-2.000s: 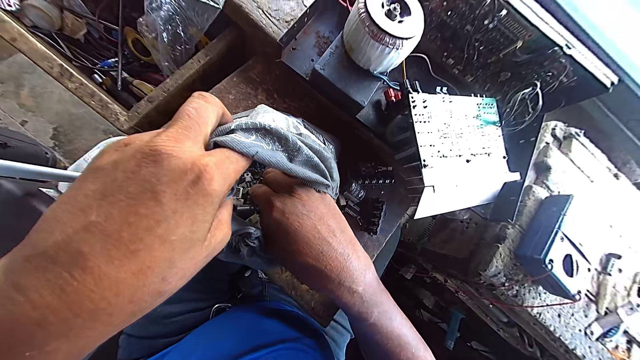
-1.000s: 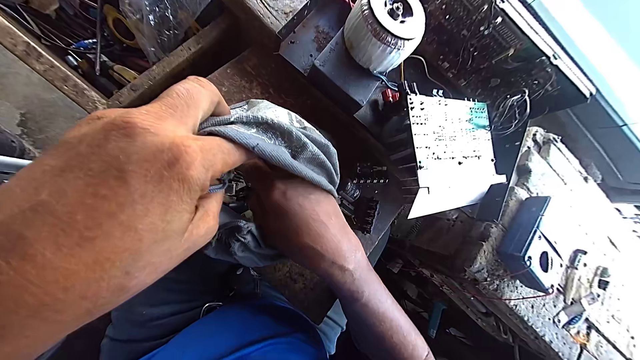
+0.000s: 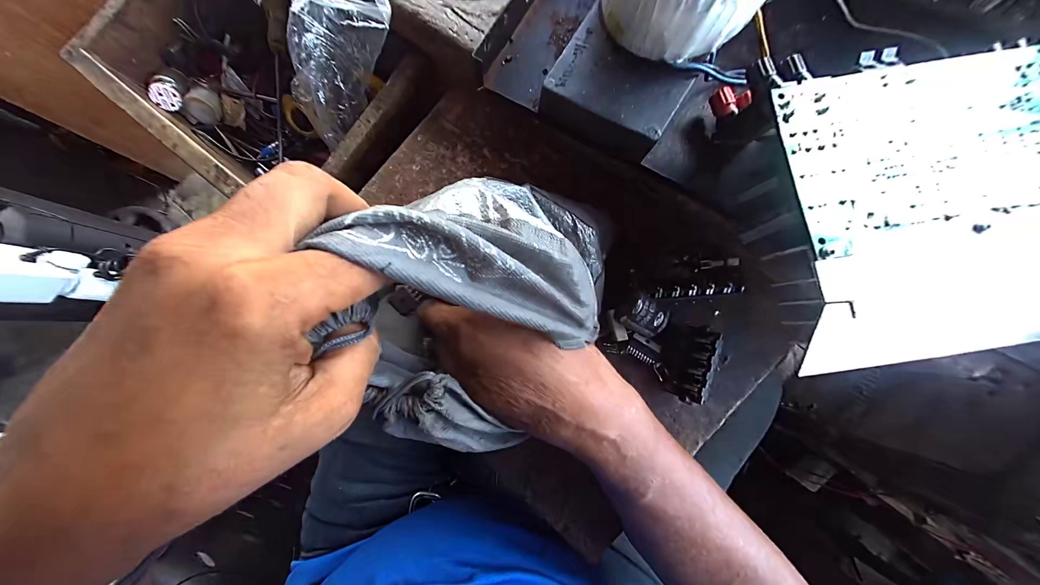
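Observation:
My left hand (image 3: 260,317) grips the edge of a grey cloth bag (image 3: 479,252) and holds its mouth up. Inside the bag's opening is my right hand (image 3: 487,357), its fingers hidden under the cloth, so what they touch cannot be told. A dark electronic part (image 3: 405,299) shows beside those fingertips. To the right of the bag, on a brown wooden board (image 3: 471,138), lie a cylindrical capacitor (image 3: 647,315), a black finned heat sink (image 3: 692,364) and a dark strip with metal contacts (image 3: 699,289).
An open wooden drawer (image 3: 211,158) at the upper left holds wires, tools and a clear plastic bag (image 3: 337,65). At the upper right stand a metal chassis (image 3: 617,89) with a toroidal transformer (image 3: 686,24) and a pale circuit board (image 3: 910,162). Blue cloth covers my lap.
The view has shifted somewhat nearer the bag. My left hand still holds the bag's edge, and my right hand stays inside its mouth.

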